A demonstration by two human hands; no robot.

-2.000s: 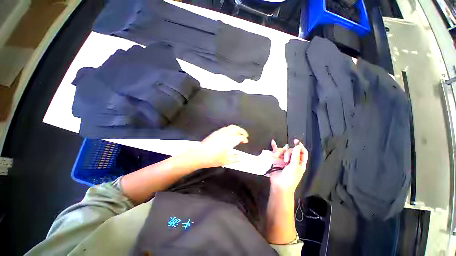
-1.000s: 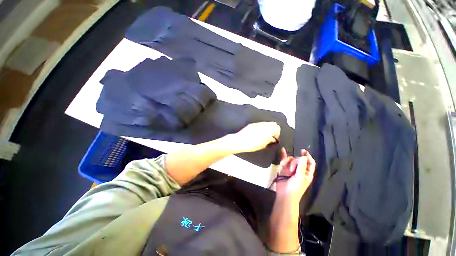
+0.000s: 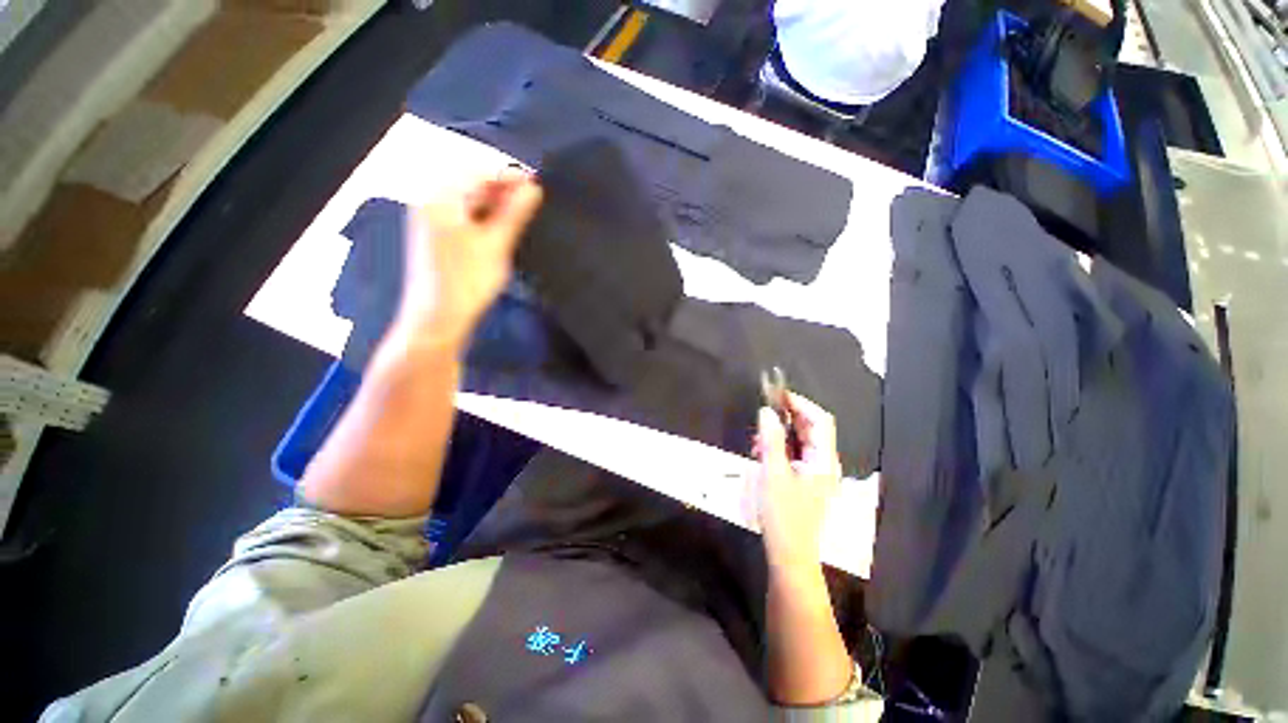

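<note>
Dark fabric panels (image 3: 706,370) lie in a near stack on the white tabletop. My left hand (image 3: 466,254) is raised over the stack's left side, fingertips pinching the edge of a dark panel (image 3: 593,254), which is lifted and turned over to the left. My right hand (image 3: 798,466) is over the stack's right part, holding small snips (image 3: 776,396) with the blades pointing up and away. The turned-back heap is mostly hidden behind my left hand and the lifted panel.
A second dark panel stack (image 3: 650,156) lies along the far table edge. A hanging bundle of dark panels (image 3: 1116,466) covers the right side. A blue crate (image 3: 1102,158) stands beyond the table, another (image 3: 304,431) below at left. A person's white headwear (image 3: 855,50) shows at the top.
My left hand has moved from the stack's right end up to the left, bringing a panel with it. My right hand has shifted slightly left, and the snips now point up. The view has shifted.
</note>
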